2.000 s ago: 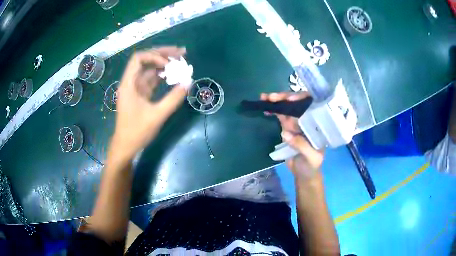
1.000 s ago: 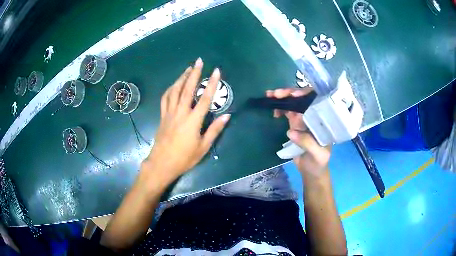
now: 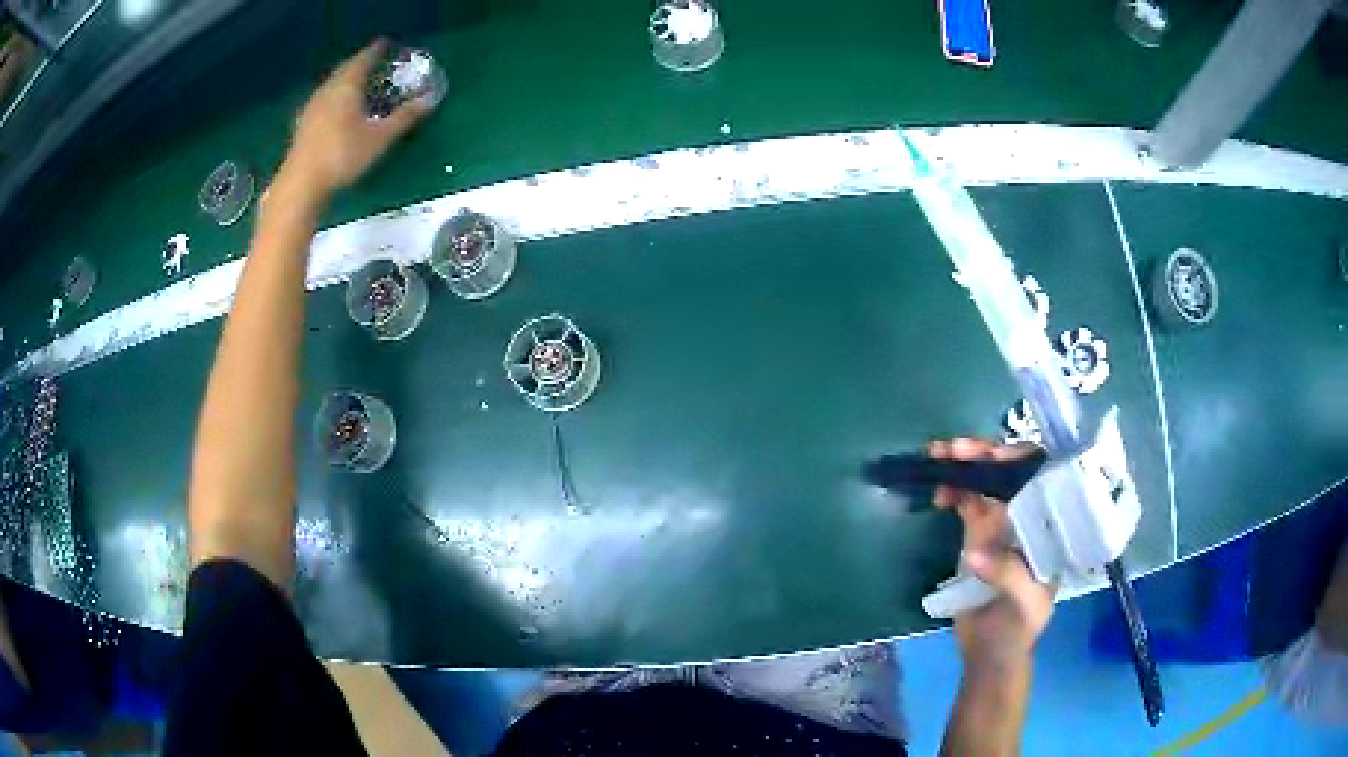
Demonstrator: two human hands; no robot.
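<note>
My left hand (image 3: 337,136) reaches over the green belt beyond the worn white rail. Its fingers are around a fan housing (image 3: 407,85) with a white fan blade inside. My right hand (image 3: 1005,547) holds the white-grey dispensing gun (image 3: 1076,510) by its black handle. The gun's long translucent barrel (image 3: 983,274) points up and away, with its green tip (image 3: 912,150) over the rail. A fan housing (image 3: 553,362) with a coppery centre and a dark lead wire lies on the bench. Several white fan blades (image 3: 1084,360) lie beside the barrel, partly hidden by it.
More housings (image 3: 473,253) stand at the left near the white rail (image 3: 665,175). Another housing (image 3: 1187,287) stands at the right. On the belt are a housing with a blade (image 3: 688,33), a blue object (image 3: 968,30) and loose blades (image 3: 176,253). A grey post (image 3: 1234,82) is at upper right.
The view has shifted. My left hand has moved from the bench housing with its blade to the far belt, where it holds a bladed housing. My right hand still holds the gun.
</note>
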